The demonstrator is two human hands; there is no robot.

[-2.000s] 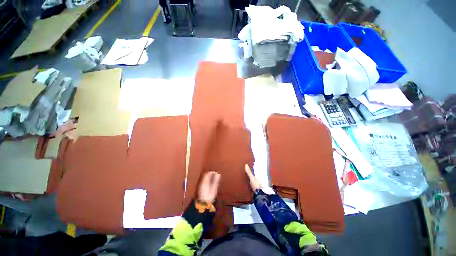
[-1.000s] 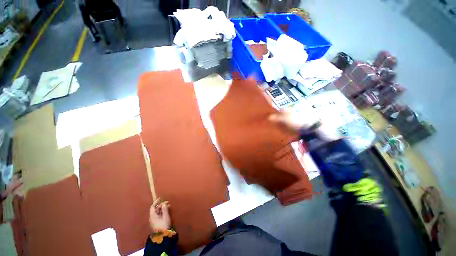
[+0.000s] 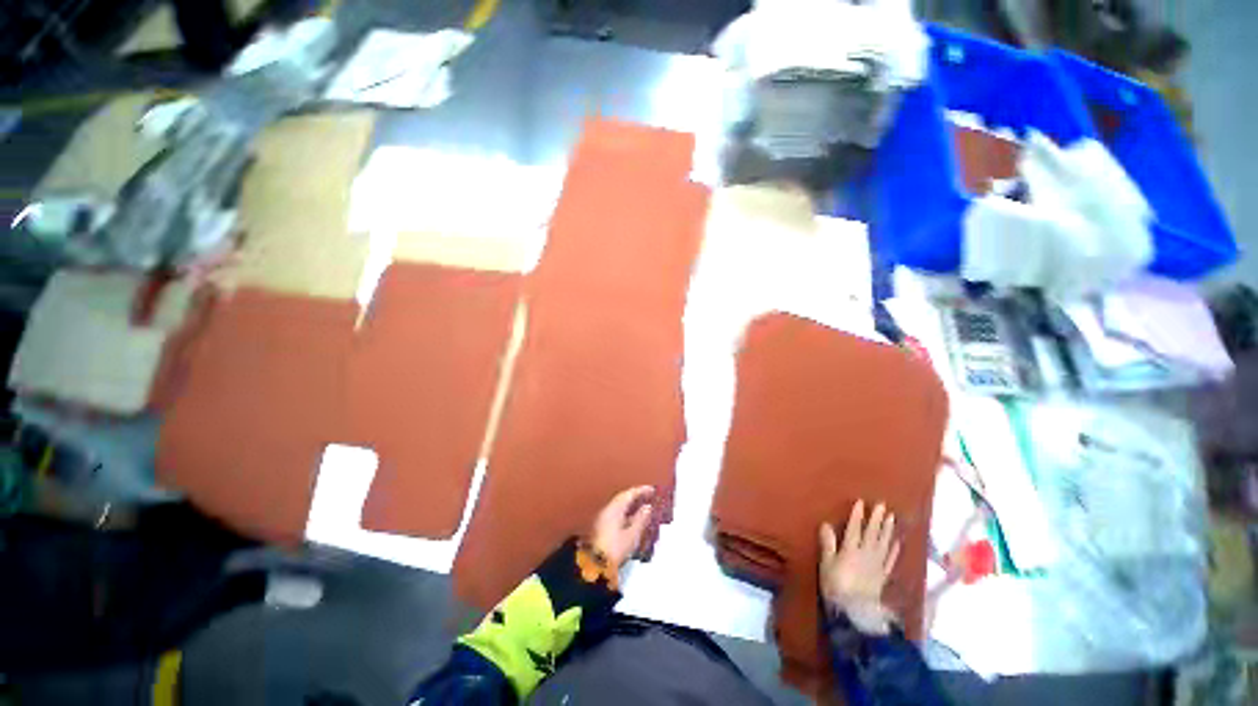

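A long rust-brown leather panel (image 3: pixel 607 331) lies in the middle. My left hand (image 3: pixel 625 524) is at its near right edge, fingers bent; whether they pinch the edge cannot be told. My right hand (image 3: pixel 860 552) lies flat, fingers spread, on the near part of the rust-brown panel stack (image 3: pixel 828 414). The stack has rounded far corners and a notch at its near left, where layered edges show. Two more brown panels (image 3: pixel 435 372) (image 3: pixel 255 400) lie left of the middle one.
White sheets (image 3: pixel 455 193) and beige boards (image 3: pixel 306 200) lie beyond and under the panels. A grey-white bundle (image 3: pixel 814 111) stands at the far edge. Blue bins (image 3: pixel 917 193), a calculator (image 3: pixel 982 345), papers and a clear plastic bag (image 3: pixel 1104 510) are at the right.
My right hand has released the panel it was swinging over the stack, and that panel now lies flat there. My left hand has moved to the middle panel's right edge. The view has turned.
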